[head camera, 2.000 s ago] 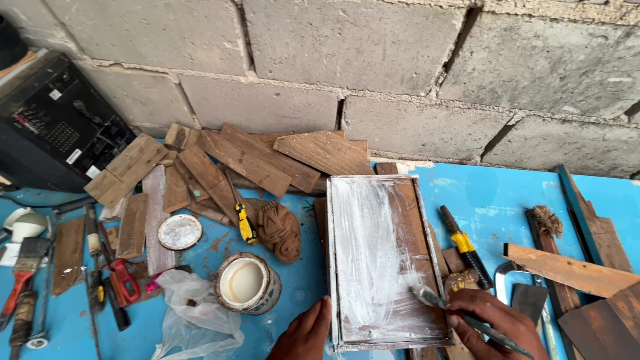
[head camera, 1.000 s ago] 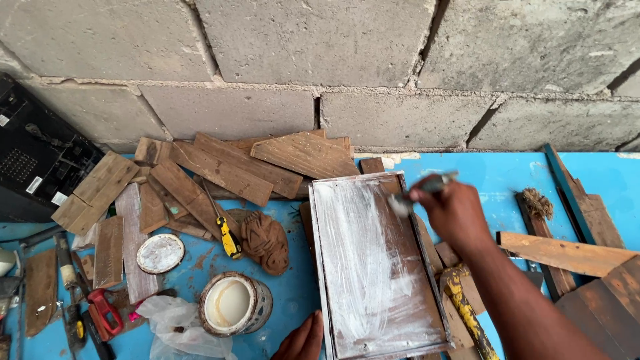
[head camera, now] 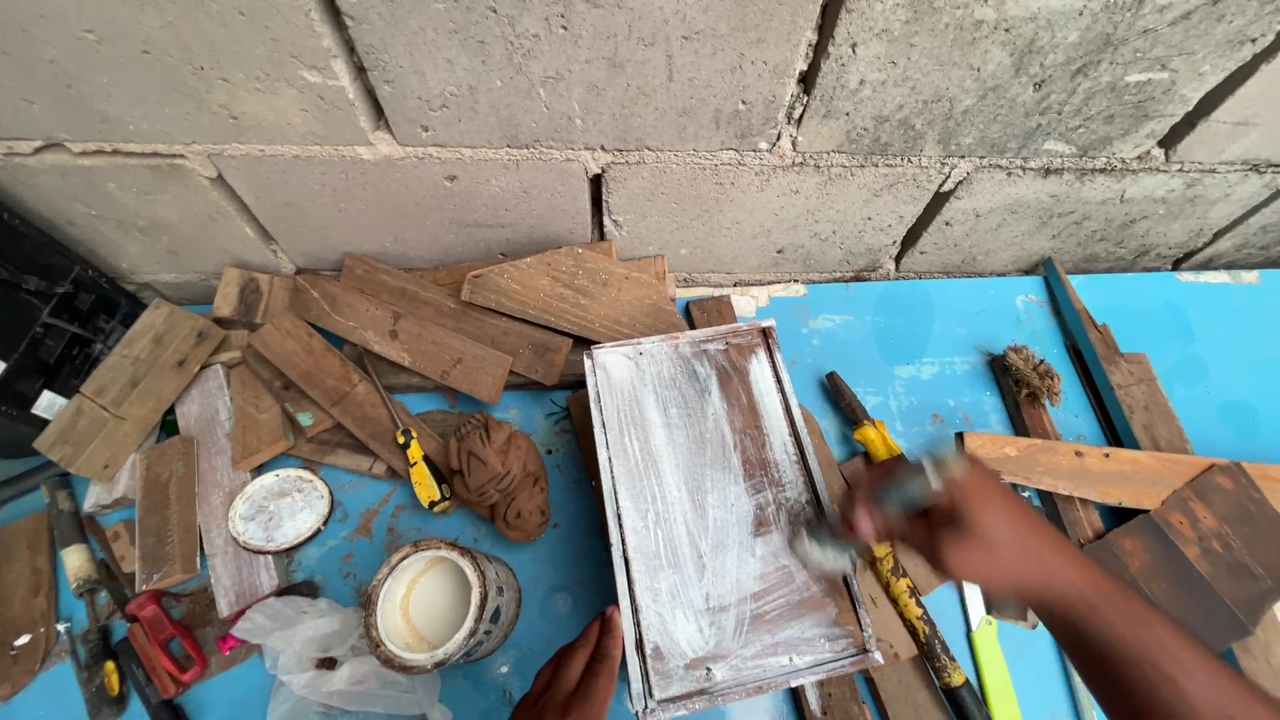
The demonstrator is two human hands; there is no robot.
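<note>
A shallow wooden tray or panel with a raised rim point(head camera: 700, 520) lies tilted on wood pieces, its brown face streaked with white paint. My right hand point(head camera: 950, 520) grips a paintbrush point(head camera: 830, 545), blurred, with its bristles over the right part of the panel. Against the panel's lower left edge rest the fingers of my left hand point(head camera: 575, 670). An open can of white paint point(head camera: 430, 605) stands left of that hand, and its paint-smeared lid point(head camera: 280, 510) lies behind it. Near the lid are a yellow-and-black screwdriver point(head camera: 423, 470) and a brown carved figure point(head camera: 498, 475).
Wood offcuts point(head camera: 400, 330) are piled along the block wall point(head camera: 480, 210). A clear plastic bag point(head camera: 335, 655) and a red-handled tool point(head camera: 165, 640) lie at left. To the right are a yellow-and-black tool point(head camera: 910, 610), a green-handled knife point(head camera: 990, 660) and more boards point(head camera: 1090, 470) on the blue table point(head camera: 900, 340).
My right hand has moved from the panel's upper right down toward its lower right with the brush. White paint now covers more of the panel's right side. My left hand stays at the left edge.
</note>
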